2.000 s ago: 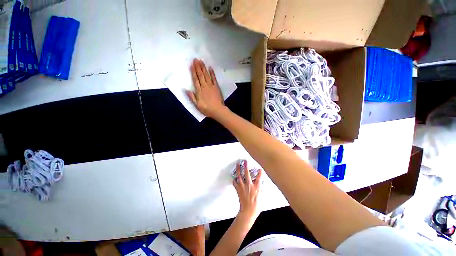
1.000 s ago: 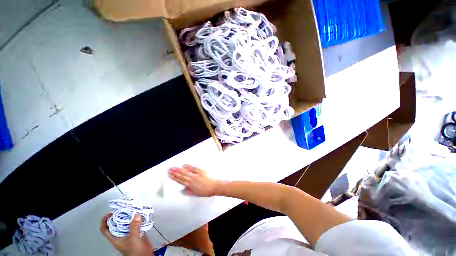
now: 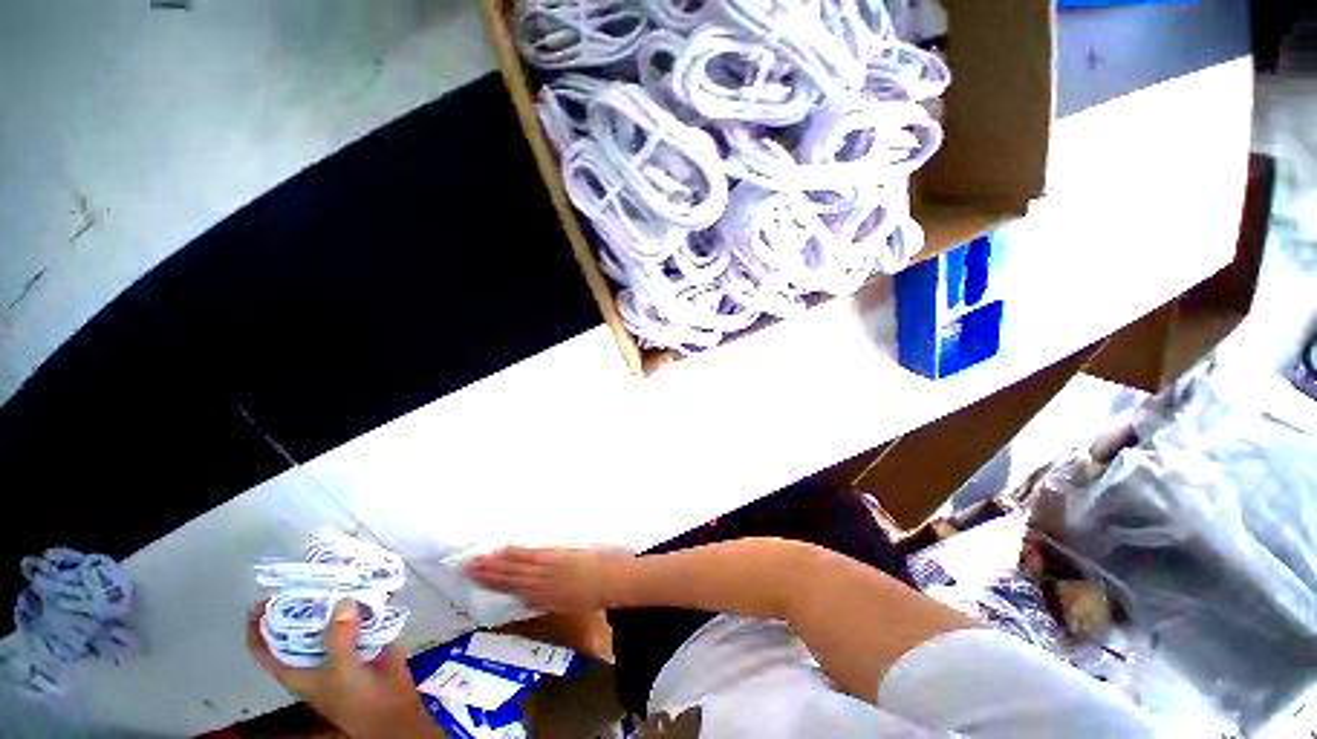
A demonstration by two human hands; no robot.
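My left hand (image 3: 354, 679) grips a small pile of coiled white cables (image 3: 329, 595) near the bench's front edge at the lower left, thumb on top. My right hand (image 3: 542, 578) lies flat near the front edge, to the right of it, palm down. A white wipe (image 3: 488, 595) shows partly under its fingers; the rest is hidden by the hand. An open brown carton (image 3: 989, 159) full of coiled white cables (image 3: 751, 159) stands on the bench ahead.
Another pile of white cables (image 3: 72, 614) lies at the far left. A blue blister tray (image 3: 949, 311) sits beside the carton. Below the bench edge are white-blue boxes (image 3: 484, 679), a brown carton (image 3: 953, 448) and plastic-wrapped goods (image 3: 1184, 534). A black strip (image 3: 332, 289) runs along the bench.
My right hand has moved from the black strip to the front edge with the wipe. My left hand has carried the cable pile left. The view has turned and come closer to the carton.
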